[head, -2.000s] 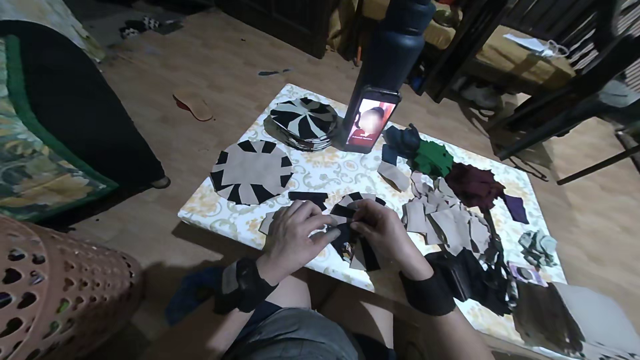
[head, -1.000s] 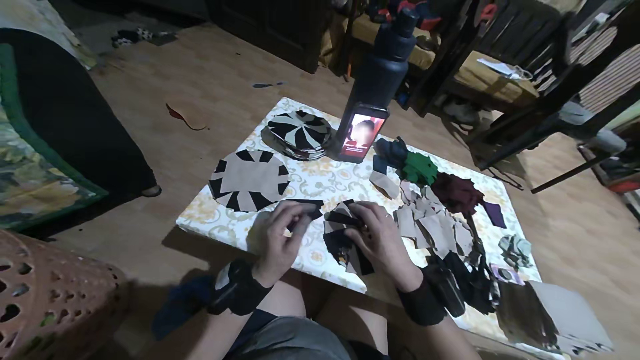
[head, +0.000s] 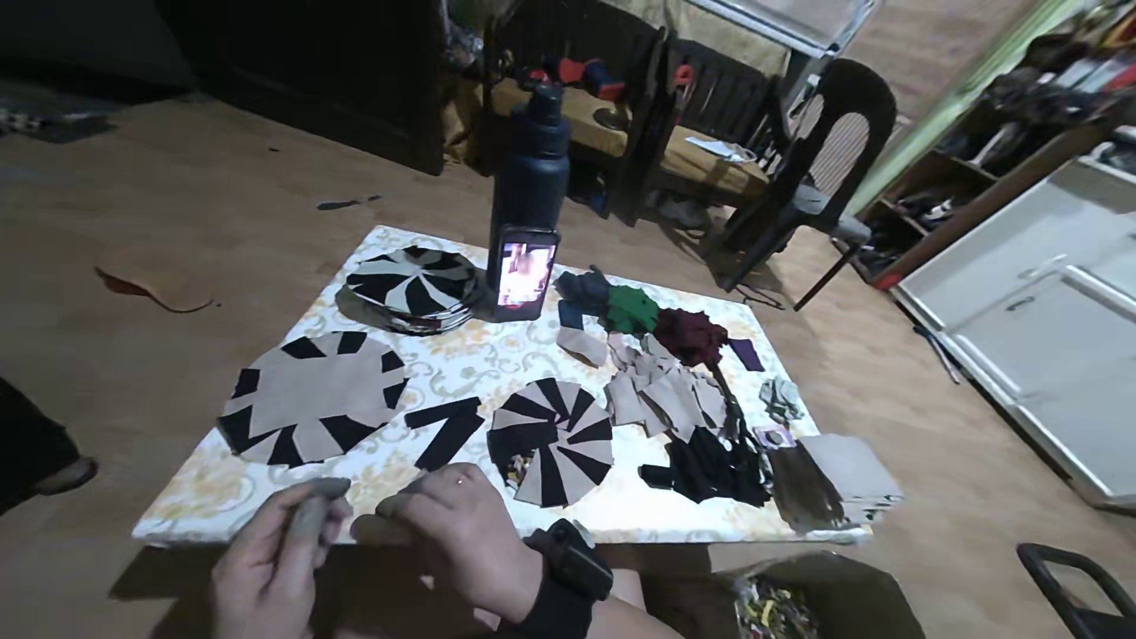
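Observation:
My left hand (head: 288, 550) is at the table's near edge, fingers curled together; whether something small is between them cannot be told. Just right of it, my right hand (head: 457, 524) is bent, its fingertips hidden. Beyond it lies a round of black and beige fabric wedges (head: 577, 435), with loose black strips (head: 448, 426) at its left. A beige disc with black pieces around its edge (head: 319, 395) rests at the left. Behind it is a stack of black and pale striped rounds (head: 417, 288). Piles of beige pieces (head: 670, 390) and black pieces (head: 714, 466) lie at the right.
A smartphone (head: 525, 275) leans on a dark bottle (head: 532, 169) at the back of the low table. Green (head: 632, 309) and maroon scraps (head: 688, 335) lie near it. Folded beige fabric (head: 852, 475) sits at the right corner. An open container (head: 825, 595) of scraps stands below; a plastic chair (head: 825, 160) is behind.
Both hands have moved from over the fabric pieces toward the table's near edge, uncovering the wedge round and black strips. The view has shifted noticeably, showing more of the room at the right.

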